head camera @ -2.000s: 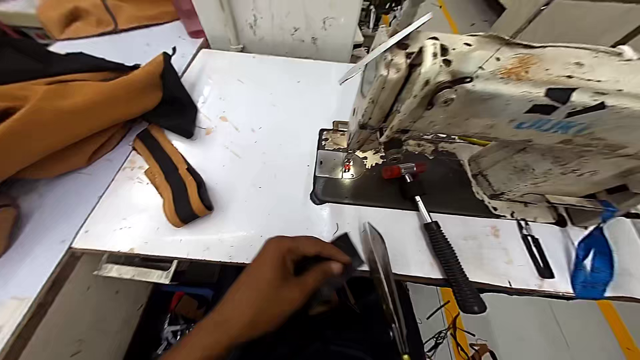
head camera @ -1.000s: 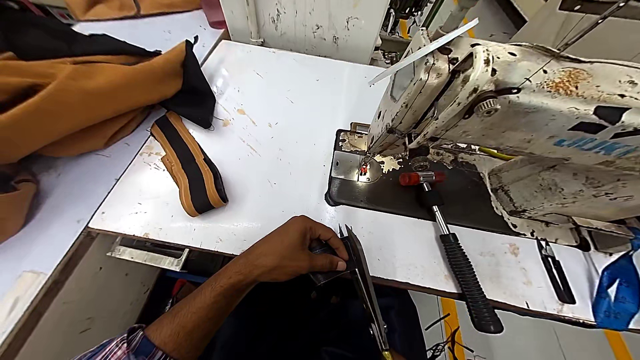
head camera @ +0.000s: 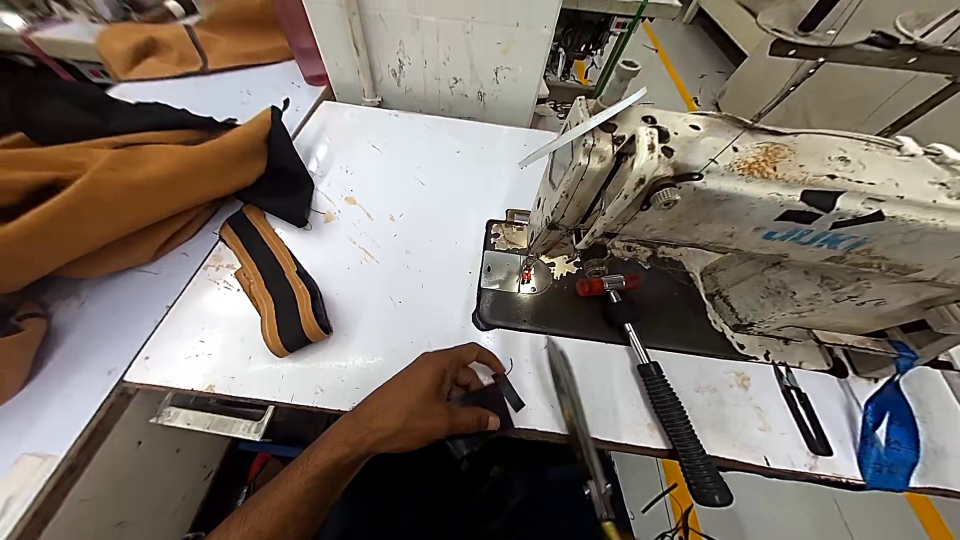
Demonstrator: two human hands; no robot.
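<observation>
My left hand (head camera: 424, 397) pinches a small black fabric piece (head camera: 484, 405) between thumb and fingers at the table's front edge. Just right of it, scissors (head camera: 574, 412) point up and away, their blades looking closed; my right hand is out of view below. A brown and black striped band (head camera: 277, 285) lies folded on the white table to the left. A red-headed mallet with a black ribbed grip (head camera: 675, 420) rests across the machine bed and table. Thread snips (head camera: 802, 409) lie farther right.
A worn white Juki sewing machine (head camera: 750, 187) stands at the right, its needle area (head camera: 527, 274) left of the mallet head. Brown and black cloth (head camera: 135, 187) is heaped at the left. A blue cloth strip (head camera: 890, 435) hangs near the right front edge of the white table (head camera: 405, 202).
One second ago the scissor tips were at the black piece by my left hand; now the scissors stand apart from it, to the right.
</observation>
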